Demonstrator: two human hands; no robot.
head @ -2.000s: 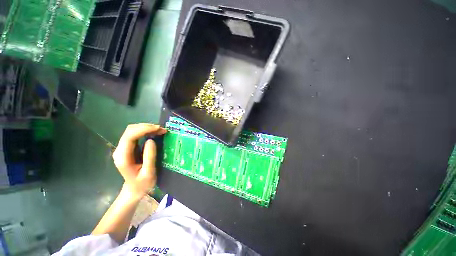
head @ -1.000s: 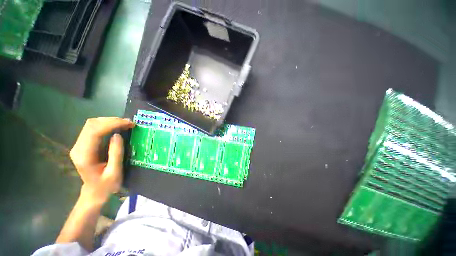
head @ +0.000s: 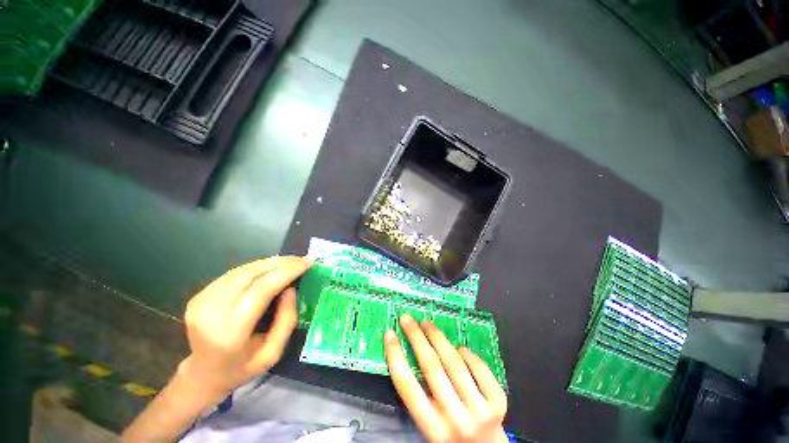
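My left hand [head: 238,320] is at the left end of the rear green circuit board panel [head: 346,257], index fingertip on its corner. My right hand [head: 441,372] holds a second circuit board panel [head: 333,333], fingers spread over its face and thumb hidden. This panel overlaps the near side of the rear one. Behind them stands an open black component bin [head: 445,195] with small gold and silver metal components [head: 398,227] heaped in its near left part. The bin's near corner meets the rear panel's far edge.
A fanned stack of green boards [head: 636,324] lies on the black mat [head: 554,216] at right. A black slotted tray [head: 229,73] with green boards is at upper left. A pale bar [head: 740,304] and shelving are at right.
My right hand has come into view with another circuit board panel over the near part of the first. My left hand stays at the panel's left end. The view has widened and shifted.
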